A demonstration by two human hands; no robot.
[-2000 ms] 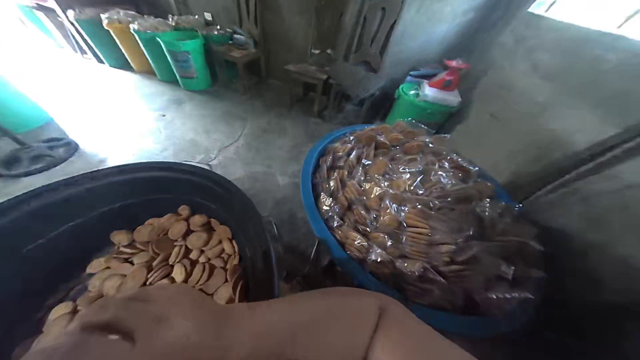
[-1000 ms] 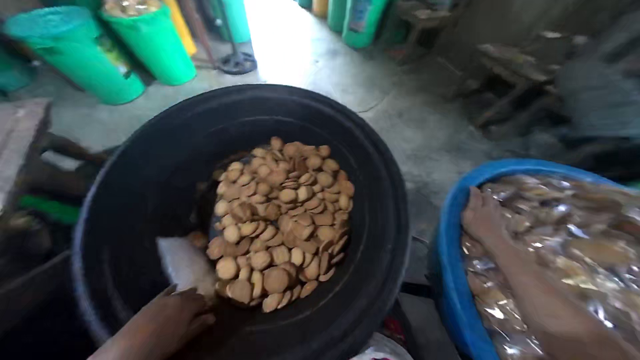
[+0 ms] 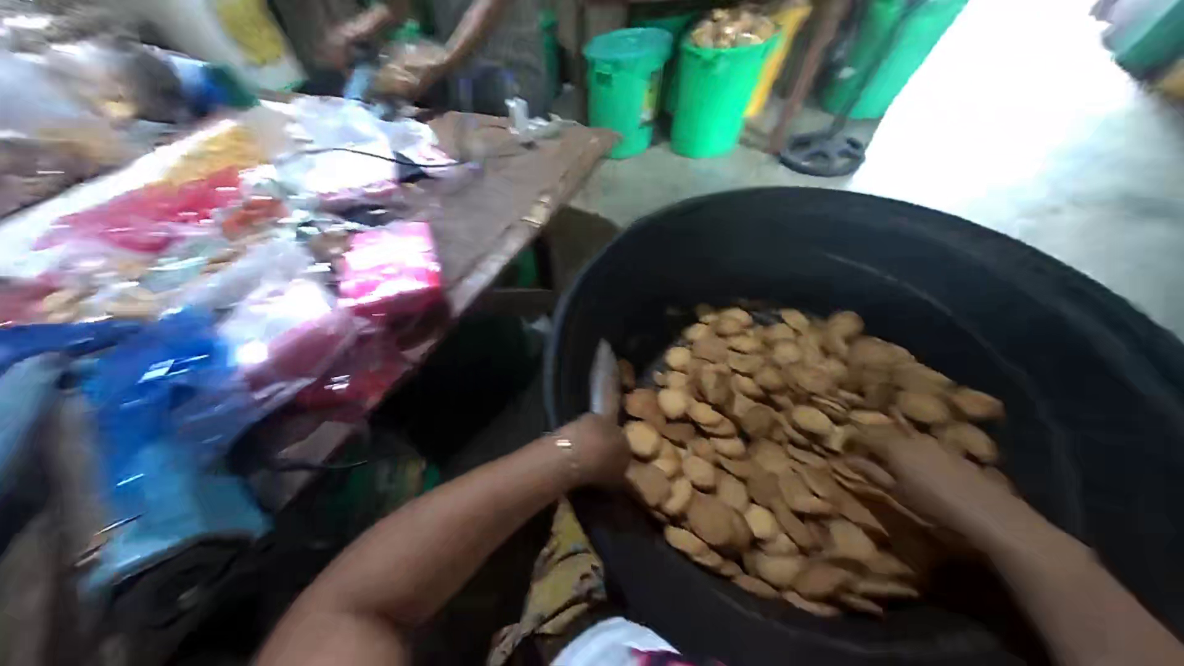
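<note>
A large black plastic tub [image 3: 934,240] holds a heap of round brown biscuits [image 3: 758,444]. At the tub's left wall is my left hand [image 3: 597,449], with a clear plastic bag [image 3: 605,381] standing up from it; the hand is closed around the bag's lower part, as far as can be seen. My right hand [image 3: 893,462] reaches into the right side of the heap. Its fingers are blurred and partly among the biscuits, so its grip is unclear.
Left of the tub, a wooden table [image 3: 490,185] bears colourful plastic packaging [image 3: 388,268]. Beyond it are another person's hands [image 3: 407,69]. Green bins [image 3: 721,92] and a dark round stand base [image 3: 821,153] are on the floor behind the tub.
My right hand has moved from the blue tub of bagged biscuits into the loose biscuits. My left hand stays by the black tub's left side with the bag. The view has swung left.
</note>
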